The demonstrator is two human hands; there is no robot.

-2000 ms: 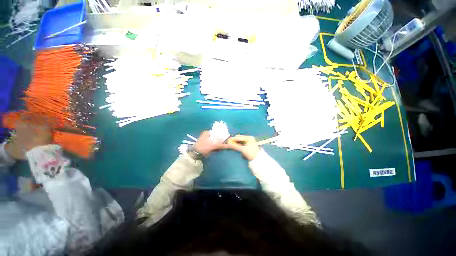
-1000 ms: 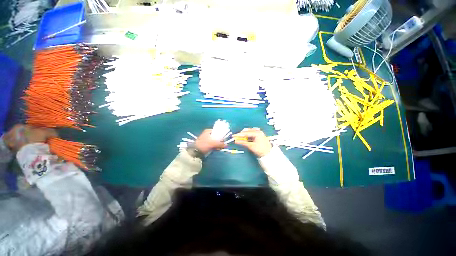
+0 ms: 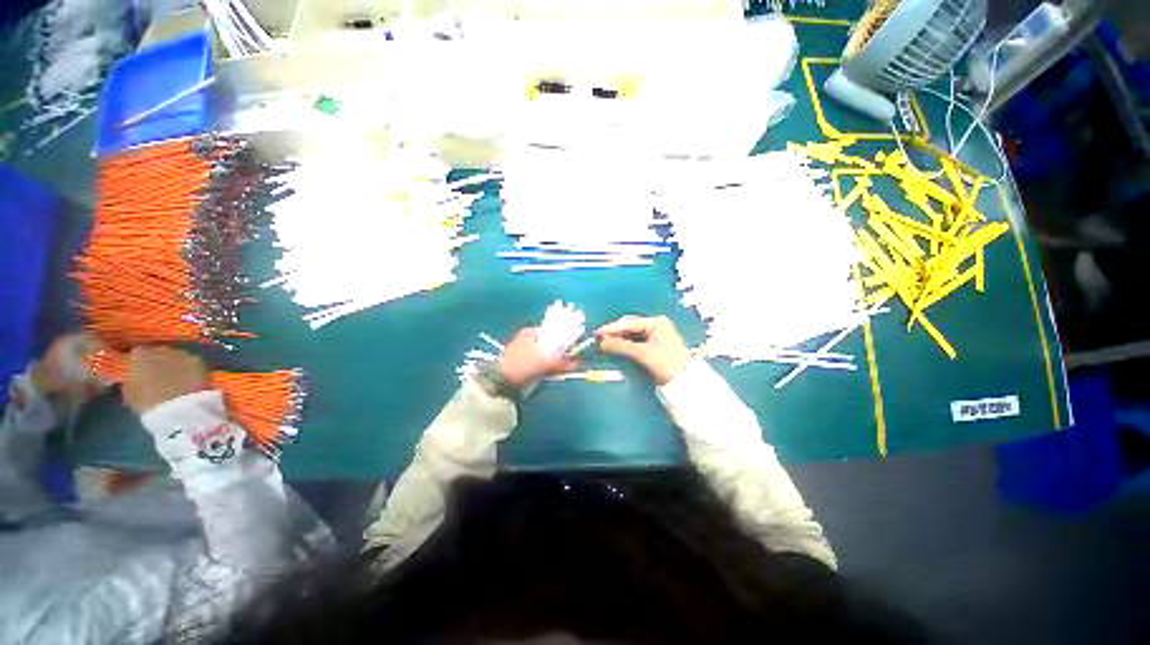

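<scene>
My left hand (image 3: 527,359) is closed around a white bundle (image 3: 561,325) that stands up out of the fist, its detail washed out. Thin white leads (image 3: 477,358) stick out to the left of that hand. A white lead with a small yellow piece (image 3: 598,376) lies to the right of the fist, below my right hand. My right hand (image 3: 646,345) is beside the bundle, fingertips pinched together at the end of a thin lead coming from the left hand. Whether the fingertips hold it or another small piece is too blurred to tell.
Wide white lead piles (image 3: 757,265) lie behind my hands. Yellow strips (image 3: 927,239) are heaped at right, near a desk fan (image 3: 911,48) and a white label (image 3: 985,408). At left, another person's hands handle orange leads (image 3: 145,246) below a blue tray (image 3: 156,95).
The yellow piece seen at my right fingertips a second ago no longer shows there. A yellow piece now shows on the lead below. The neighbour's hands have moved right over the orange leads.
</scene>
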